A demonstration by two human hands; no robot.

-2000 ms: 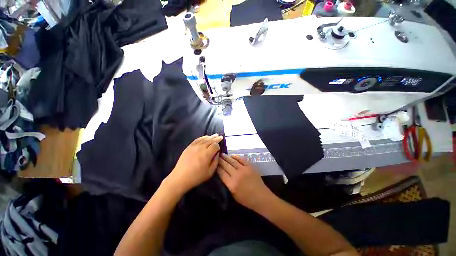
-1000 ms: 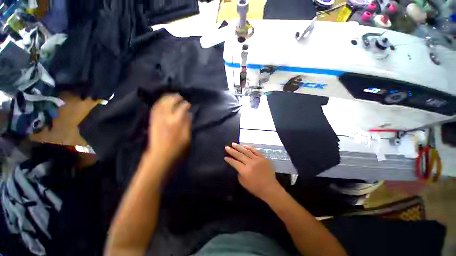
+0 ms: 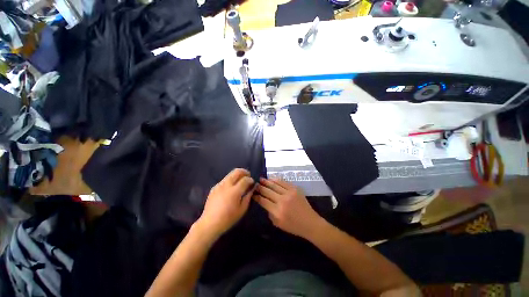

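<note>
A large black garment panel (image 3: 197,133) lies left of and below the needle, its right edge at the presser foot (image 3: 268,118). My left hand (image 3: 231,197) pinches the panel's edge near the table front. My right hand (image 3: 284,203) is close beside it, fingertips on the same edge; its fingertips nearly touch my left hand's. The cloth between my hands and the foot shows narrow folds. The white sewing machine (image 3: 325,58) with a blue stripe stands above. A narrow black cut piece (image 3: 336,151) with a jagged edge lies right of the needle.
A crumpled black pile (image 3: 104,64) is at upper left, fabric scraps (image 3: 29,139) at far left. Scissors with orange-red handles (image 3: 480,164) lie at the right table edge. White labels (image 3: 426,155) are on the bed. Thread cones (image 3: 408,8) are at upper right. The ruled edge (image 3: 296,176) runs along the front.
My left hand has moved from the middle of the panel down and right to its edge, beside my right hand. The panel now lies flatter. The camera view has shifted.
</note>
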